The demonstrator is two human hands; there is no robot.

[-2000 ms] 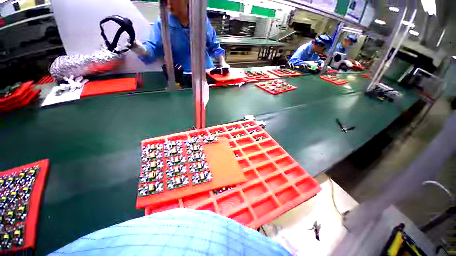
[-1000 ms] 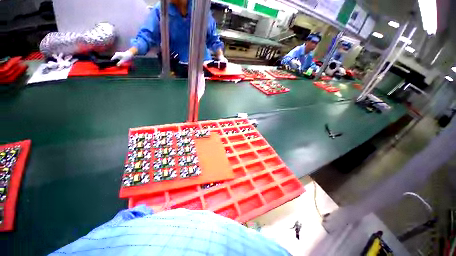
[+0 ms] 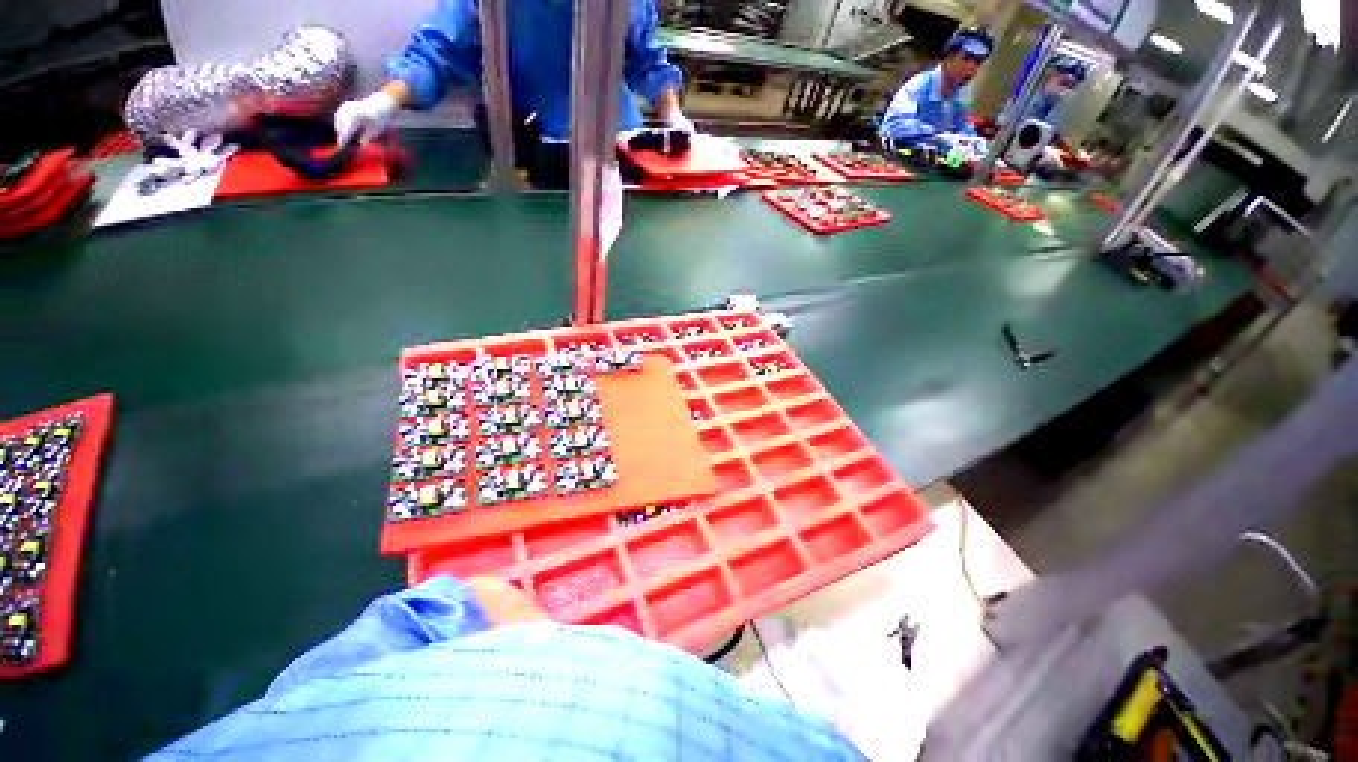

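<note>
A flat red-orange divider sheet [image 3: 663,432] lies on a red compartment tray [image 3: 812,499] on the bench. Rows of small circuit boards [image 3: 509,432] cover the sheet's left part. The tray's back pockets hold some boards; many front pockets are empty. A small patch of bare skin, apparently my left hand [image 3: 509,602], shows past a blue cuff at the tray's near left edge. Its fingers are hidden, so I cannot tell whether it holds anything. My right hand is not in view. My blue sleeve or smock fills the bottom.
A metal post [image 3: 591,194] stands behind the tray. Another board-covered red sheet [image 3: 67,596] lies left. A dark hand tool [image 3: 1023,349] lies on the green bench [image 3: 268,343]. Across it, a gloved person handles a black strap [image 3: 305,145]. A yellow-black object [image 3: 1139,707] is lower right.
The person opposite has lowered the black strap from the air onto a red sheet. A patch of skin now shows beside my cuff. The camera view has shifted slightly.
</note>
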